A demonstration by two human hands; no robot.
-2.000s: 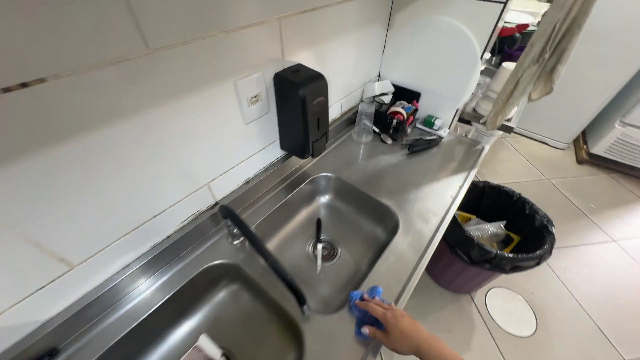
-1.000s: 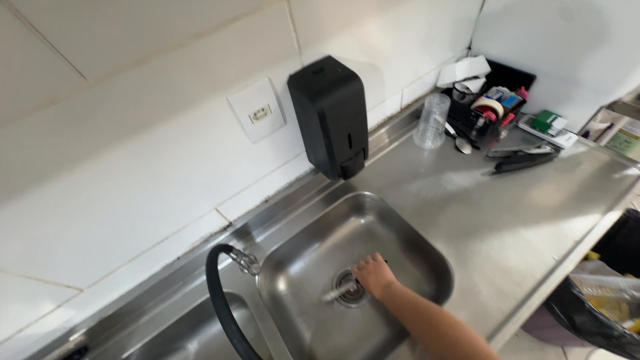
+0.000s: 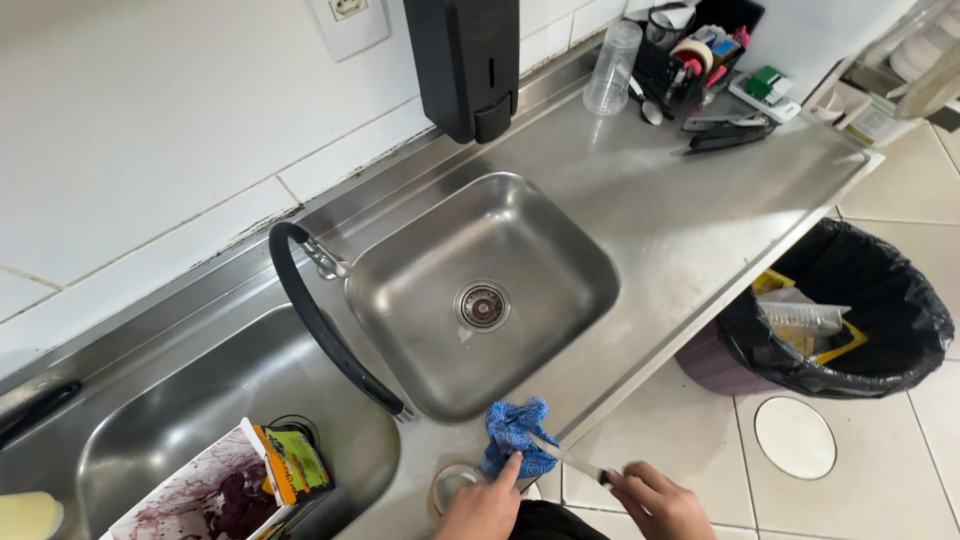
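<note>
My right hand [image 3: 660, 502] grips the dark handle of a knife [image 3: 570, 459], whose pale blade points left onto a crumpled blue patterned cloth [image 3: 517, 435]. The cloth lies on the steel counter edge, below the right sink basin. With its index finger, my left hand [image 3: 480, 510] presses on the cloth near the blade. A small round lid or dish [image 3: 454, 480] sits just left of that hand, partly covered. The right basin [image 3: 487, 225] shows its drain strainer [image 3: 482, 306]. A black flexible faucet [image 3: 319, 322] arches between the two basins.
An open carton with dark red residue [image 3: 225, 495] sits in the left basin [image 3: 172, 397]. A black soap dispenser [image 3: 469, 67] hangs on the wall. A clear plastic cup [image 3: 613, 67], a spoon [image 3: 651, 111] and a black organizer [image 3: 739, 19] stand at the back. A lined bin [image 3: 900, 315] is right of the counter.
My right hand has come out of the right basin, where it was reaching by the drain. The pale item there is gone from the basin. Both hands are now at the blue cloth.
</note>
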